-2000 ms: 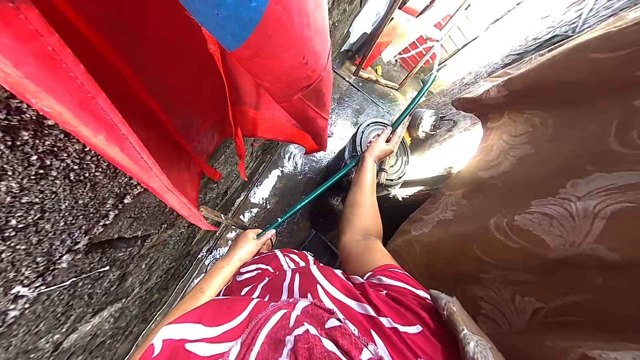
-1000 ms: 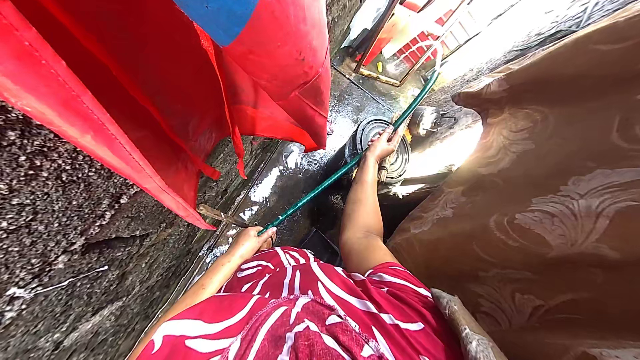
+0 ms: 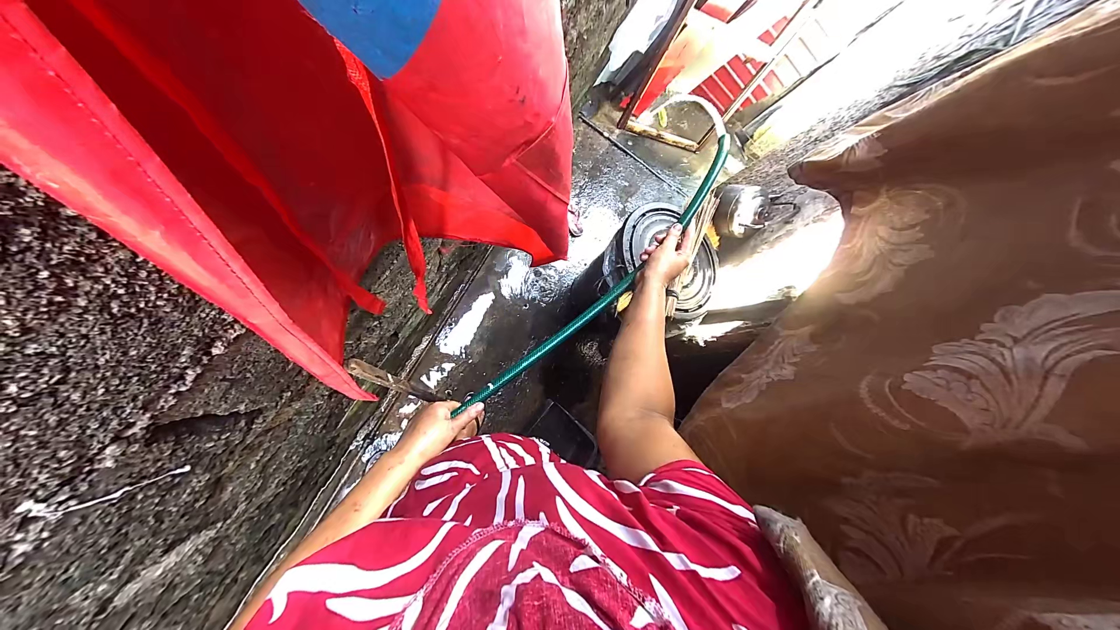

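A green hose runs diagonally from my waist up to the right, where water arcs out of its far end. My left hand grips the hose low down, near my red and white patterned clothing. Farther up, my right hand is closed around the same hose, above a dark round container with a ringed top. A bundle of thin sticks lies by that container, partly behind my right hand. Beside them is a small metal pot.
Red and blue fabric hangs at the upper left before a rough stone wall. A brown patterned cloth fills the right side. The floor is wet. A wooden frame and red slatted object stand ahead.
The far end of the hose now bends more upright and to the left, and the water curves left from it. Both hands keep their hold in nearly the same places.
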